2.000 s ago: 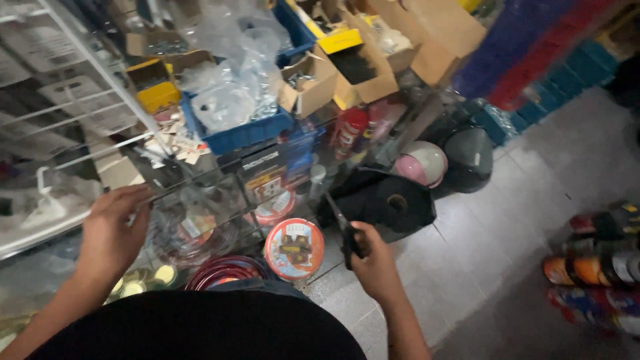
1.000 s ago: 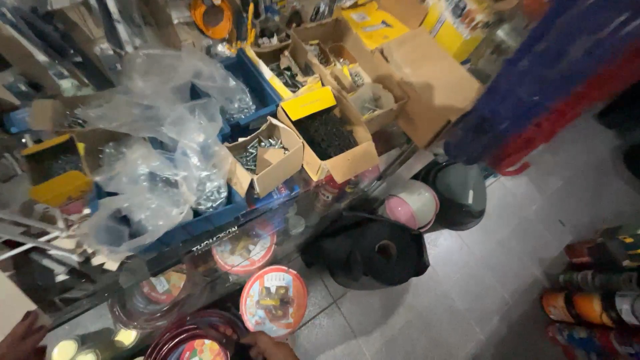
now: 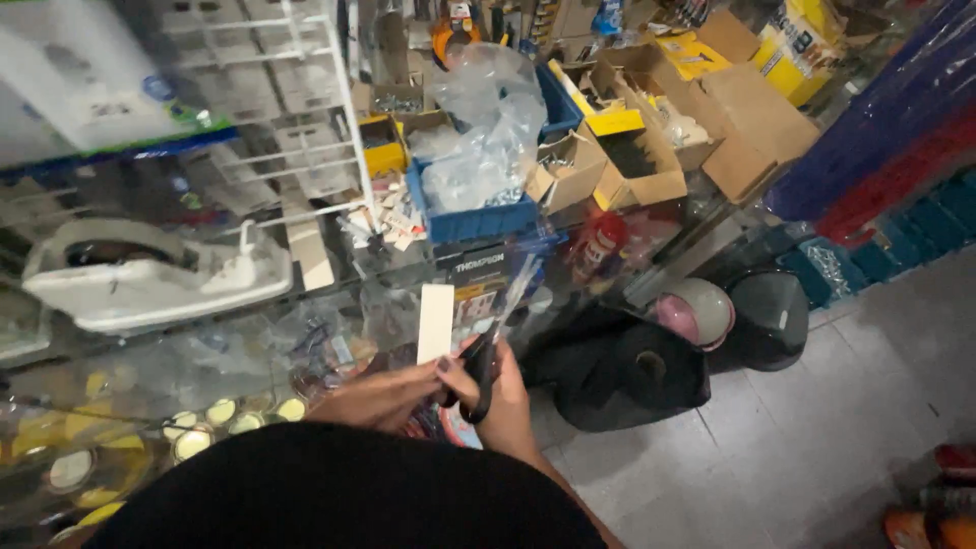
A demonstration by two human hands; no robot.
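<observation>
My left hand (image 3: 381, 393) holds a narrow white strip of card or paper (image 3: 435, 324), which stands up from its fingertips. Close beside it, my right hand (image 3: 503, 400) grips a pair of scissors (image 3: 482, 366) by the black handles, the blurred blades pointing up and to the right. The fingers of both hands meet or overlap near the handles. Behind them is a glass display counter, with a dark box (image 3: 474, 263) bearing writing below the top. A white tape dispenser (image 3: 160, 274) stands on the counter at the left.
On the counter are a blue bin (image 3: 480, 221) with plastic bags, open cardboard boxes (image 3: 640, 171) of small hardware and a white wire rack (image 3: 347, 114). A black bag (image 3: 633, 374) and buckets (image 3: 705, 313) stand on the tiled floor at the right. Several round lids (image 3: 192, 444) show at lower left.
My hands, apart two seconds ago, have come together. The left hand, which looked empty then, now holds the white strip. The scissors remain in my right hand. The view has shifted.
</observation>
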